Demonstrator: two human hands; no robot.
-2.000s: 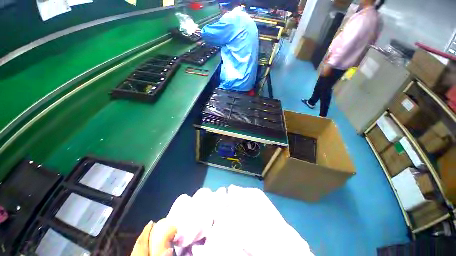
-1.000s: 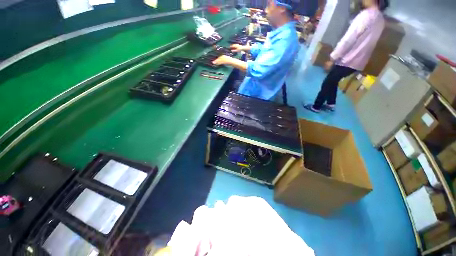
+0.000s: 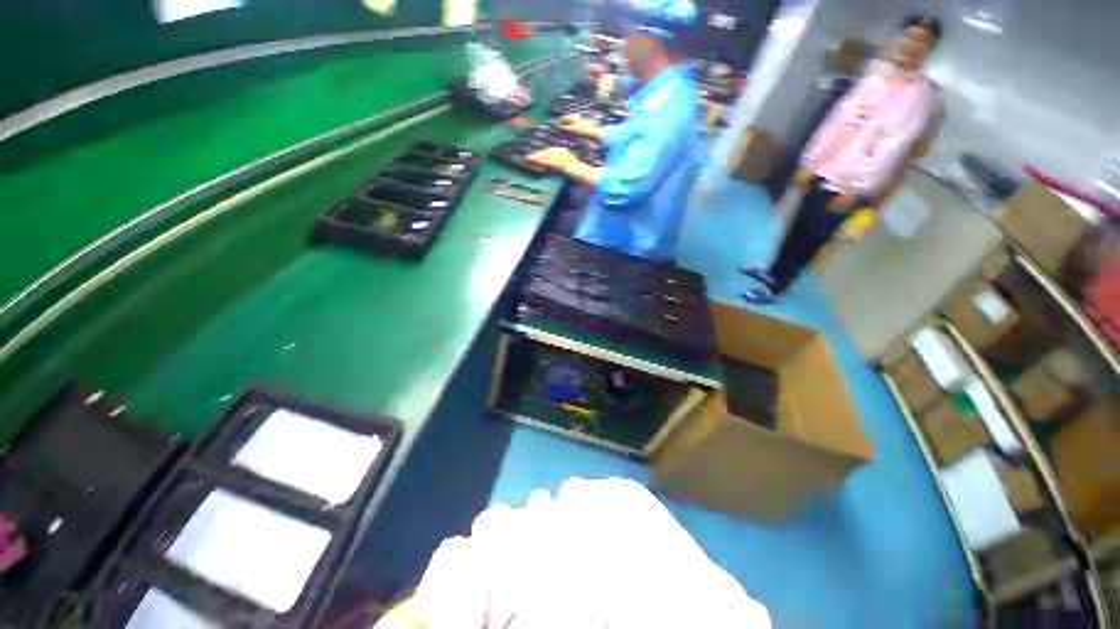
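A black slotted phone tray lies at the lower left on the green bench. Three pale, lit phones show in its slots: the far phone, the middle phone and a near one cut off by the bottom edge. A second black tray lies beyond it at the left, with a small pink counter at the picture's edge. A bright, overexposed white shape, probably my sleeve or clothing, fills the bottom centre. Neither hand can be made out clearly; a small skin-toned patch shows at the bottom edge.
Another black tray lies farther along the bench. Dark stacked trays sit on a low stand beside an open cardboard box. A person in blue works at the bench; a person in pink stands in the aisle. Shelves with boxes line the right.
The view has shifted. The orange-tan fingertips seen at the bottom two seconds ago have mostly left the picture. The person in pink has turned towards the camera. The phone screens look brighter white.
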